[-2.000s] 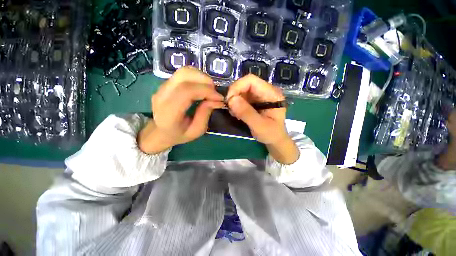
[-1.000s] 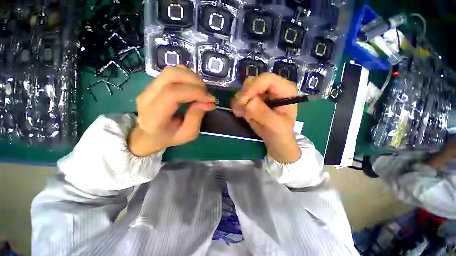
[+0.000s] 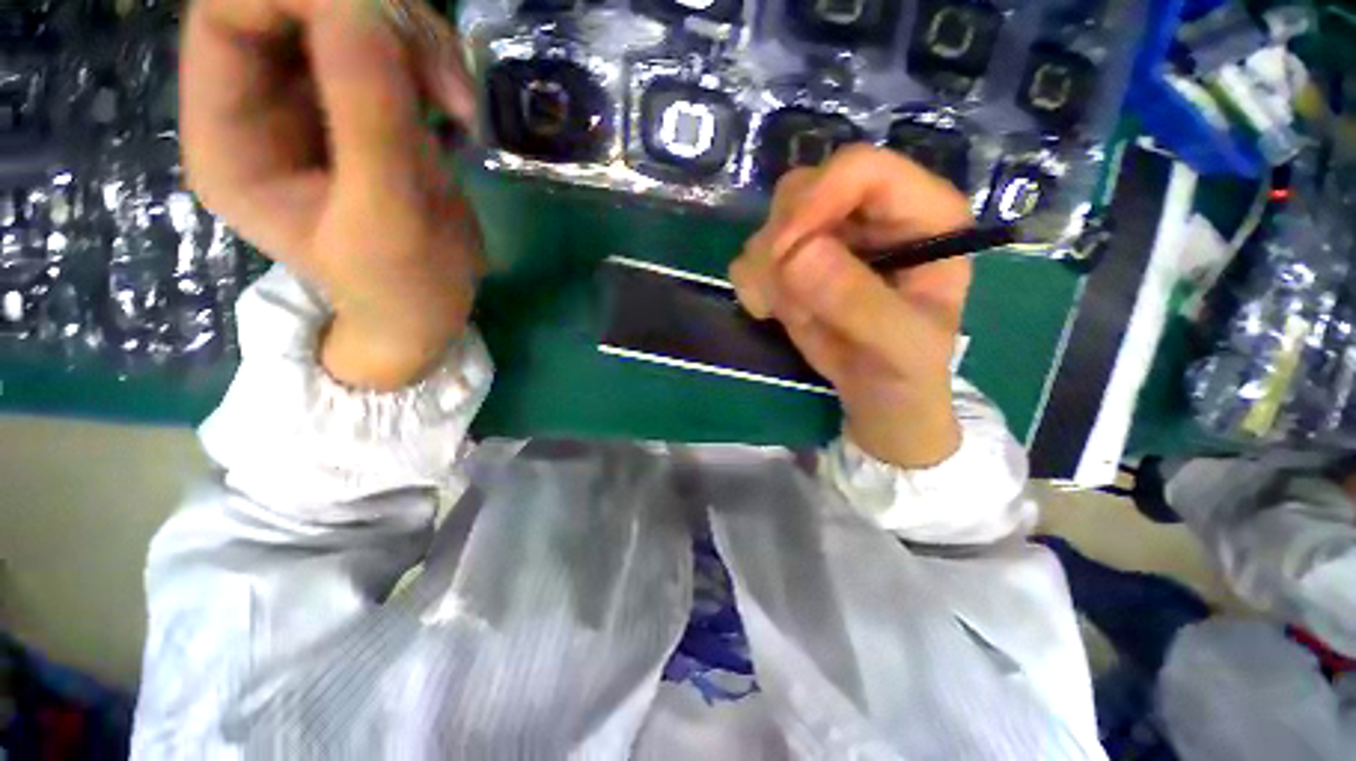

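My right hand [image 3: 870, 290] holds the dark, slim tweezers [image 3: 949, 247]. Their fine tip is hidden by the fingers. The hand is over the right part of a dark adhesive sheet [image 3: 677, 320] with white edges, lying on the green mat. My left hand [image 3: 335, 164] is raised at the upper left, blurred and partly cut off by the top edge; whether its fingers hold anything cannot be told. Behind the sheet is a clear blister tray [image 3: 625, 167] with black modules in its pockets, such as one with a bright square outline [image 3: 687, 128].
A long black strip with a white border [image 3: 1103, 320] lies right. A blue bin [image 3: 1182, 112] with pale items is at upper right, with clear trays [image 3: 1286, 327] beyond. Glossy clear trays [image 3: 89, 253] fill the left. Another person's sleeve [image 3: 1264, 513] shows at the right edge.
My left hand has moved up and left, away from my right hand. My right hand still holds the tweezers near the sheet. The view has shifted, and more of the sheet's left end shows.
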